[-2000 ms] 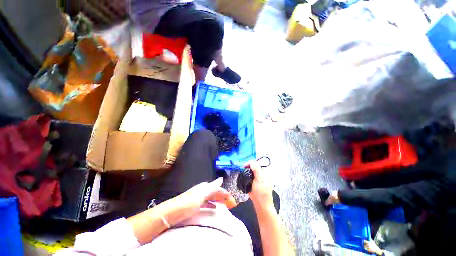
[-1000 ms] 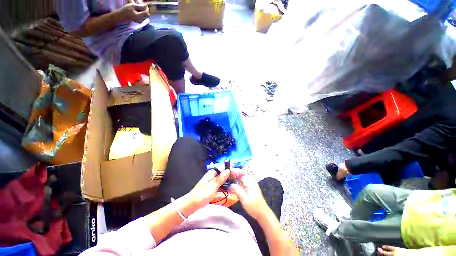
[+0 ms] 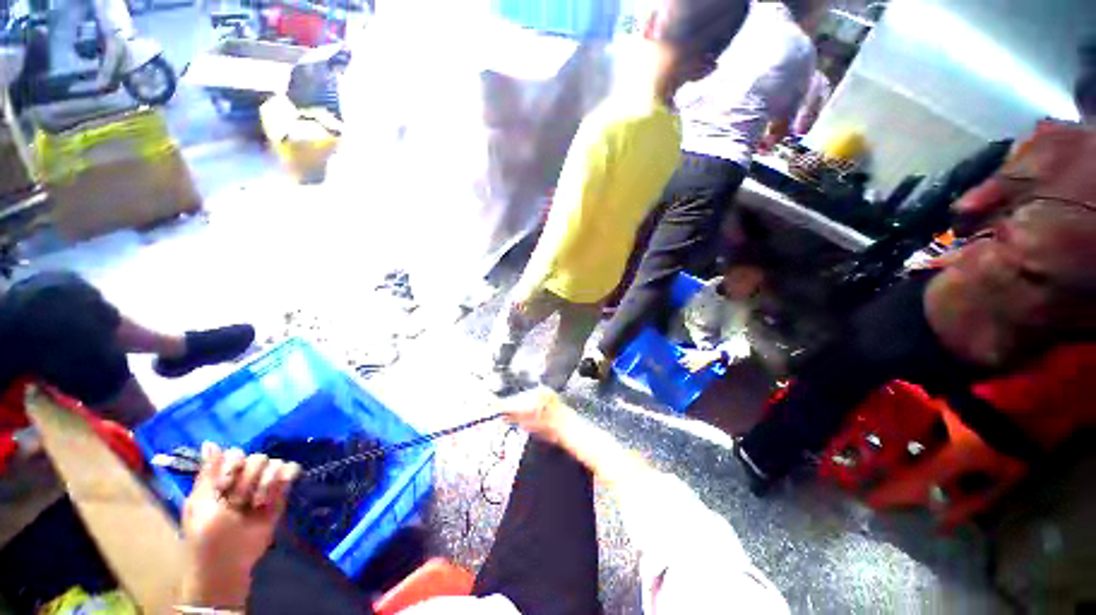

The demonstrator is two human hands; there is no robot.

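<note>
A thin black cord (image 3: 397, 447) is stretched between my two hands above the blue crate. My left hand (image 3: 236, 505) is closed around one end, at the crate's left side; a small dark and silvery end sticks out past its fingers. My right hand (image 3: 537, 415) grips the other end, over my right knee. It is small and blurred. The open blue crate (image 3: 289, 390) stands on the floor in front of my knees. A pile of loose black pieces (image 3: 322, 511) lies in it, partly hidden behind my left hand and the cord.
A cardboard carton flap (image 3: 108, 505) is at the lower left. A seated person's leg (image 3: 156, 348) reaches towards the crate. A person in yellow (image 3: 613, 204) and another person stand ahead. A farther blue crate (image 3: 668, 370) holds a small child. A red stool (image 3: 919, 451) is at the right.
My hands have moved apart and now hold the cord stretched out. The view has swung to the right. The person in yellow now stands farther ahead.
</note>
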